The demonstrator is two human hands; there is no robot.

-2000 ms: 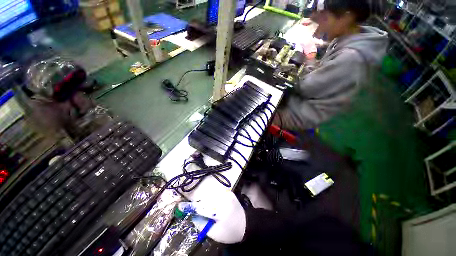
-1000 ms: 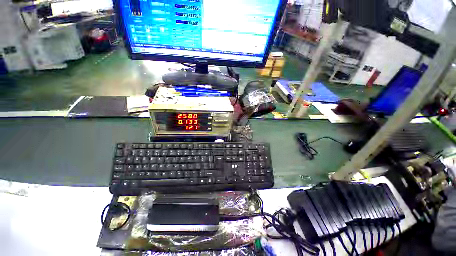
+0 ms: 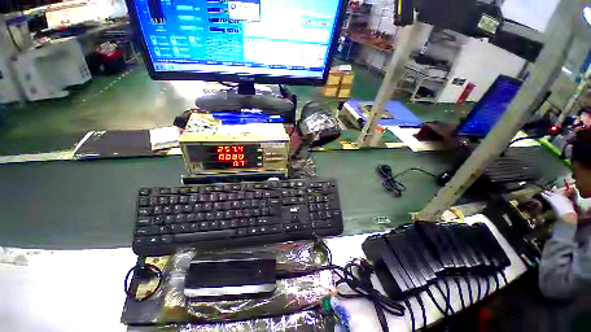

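Observation:
A black power adapter (image 3: pixel 230 277) lies flat in the rear station of the test fixture (image 3: pixel 295 285), which is wrapped in shiny clear film. The front station is cut off by the bottom edge. At the fixture's right edge is a green button (image 3: pixel 326 303); the blue-marked fingertips of my right hand (image 3: pixel 339 314) show beside it at the bottom edge. The rest of that hand is cut off, so its grip is hidden. My left hand is out of the picture. The power meter (image 3: pixel 234 155) shows three rows of red digits. A black keyboard (image 3: pixel 236 213) sits behind the fixture.
A row of black adapters (image 3: pixel 434 259) stands at the right, cables towards me. Thick black cable (image 3: pixel 366 285) is coiled beside the fixture. A monitor (image 3: pixel 240 39) stands behind the meter. A slanted metal post (image 3: pixel 479 136) rises behind the adapters. A person's gloved hand (image 3: pixel 560 205) shows far right.
The view has swung from the right-hand adapters to the fixture, then shifted slightly. The meter digits have changed, and a small window now shows on the monitor. My right hand has dropped mostly out of view.

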